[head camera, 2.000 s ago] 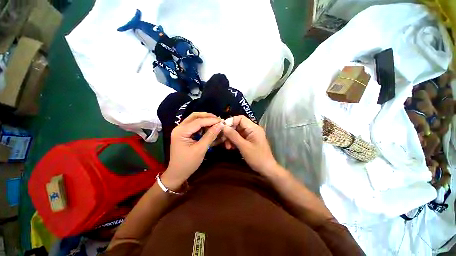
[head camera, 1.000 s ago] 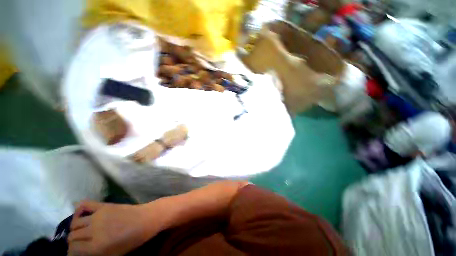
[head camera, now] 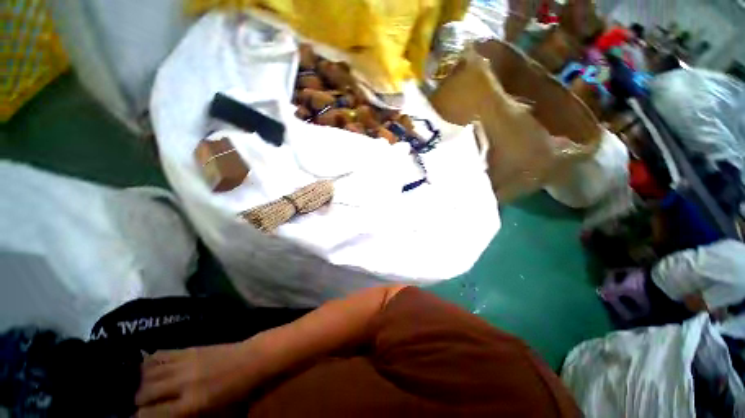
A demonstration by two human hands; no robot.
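Note:
My right hand (head camera: 188,382) is at the lower left, palm down over dark material; its fingertips are hard to make out, so I cannot tell if it grips anything. My left hand is out of the picture. A black lanyard strap (head camera: 147,325) with white lettering lies just above my right hand. Dark blue plush toys (head camera: 24,371) show blurred at the lower left edge. The tied bundle of tag strings (head camera: 294,204) and the brown stack of hang tags (head camera: 220,164) lie on the white sack (head camera: 368,233), beyond my forearm.
A black bar-shaped object (head camera: 247,119) lies beside the tag stack. Brown plush toys (head camera: 331,96) fill the sack's opening. An open brown container (head camera: 510,139) stands behind, right. Another white sack (head camera: 73,220) is at left. A sack (head camera: 637,367) and a purple stool-like object (head camera: 626,292) are at right.
The view has swung far to the right; my left hand, the red stool and the small tag stack have left the picture. My right hand is no longer fingertip to fingertip with my left.

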